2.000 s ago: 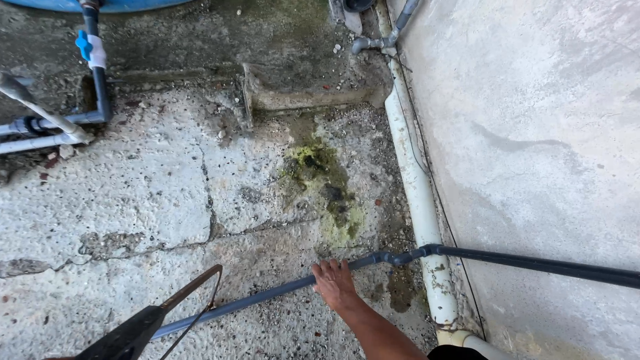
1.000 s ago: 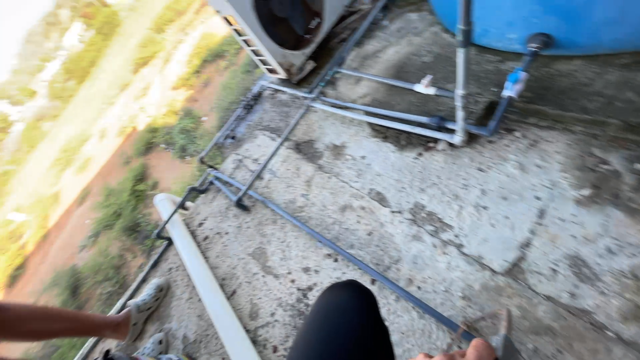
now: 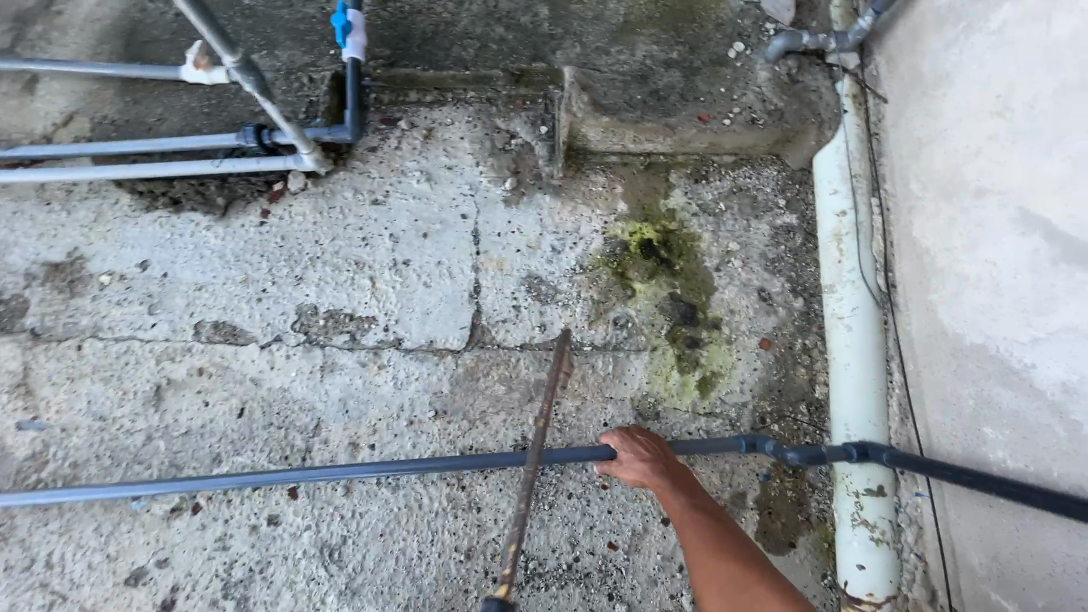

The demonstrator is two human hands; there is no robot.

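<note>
My right hand (image 3: 639,456) is closed around a grey plastic pipe (image 3: 382,467) that runs across the lower part of the view. Left of the hand, a narrow rusty saw frame, apparently a hacksaw (image 3: 537,450), crosses over the pipe with its tip pointing up the floor. Its dark handle end (image 3: 498,604) just shows at the bottom edge. Whether the blade touches the pipe cannot be told. My left hand is out of view. Right of my right hand, the pipe bends through elbow fittings (image 3: 769,447) and passes over a thick white pipe (image 3: 857,357).
Rough concrete floor (image 3: 255,399) has cracks and a mossy patch (image 3: 671,297). Upper left are more grey pipes (image 3: 170,144) and a valve with a blue handle (image 3: 342,27). A low concrete ledge (image 3: 680,140) lies beyond. A pale wall (image 3: 994,255) stands at the right.
The saw has moved from the lower left to lie across the pipe, close to my right hand, which is on the pipe as before. The view swung to the left and back.
</note>
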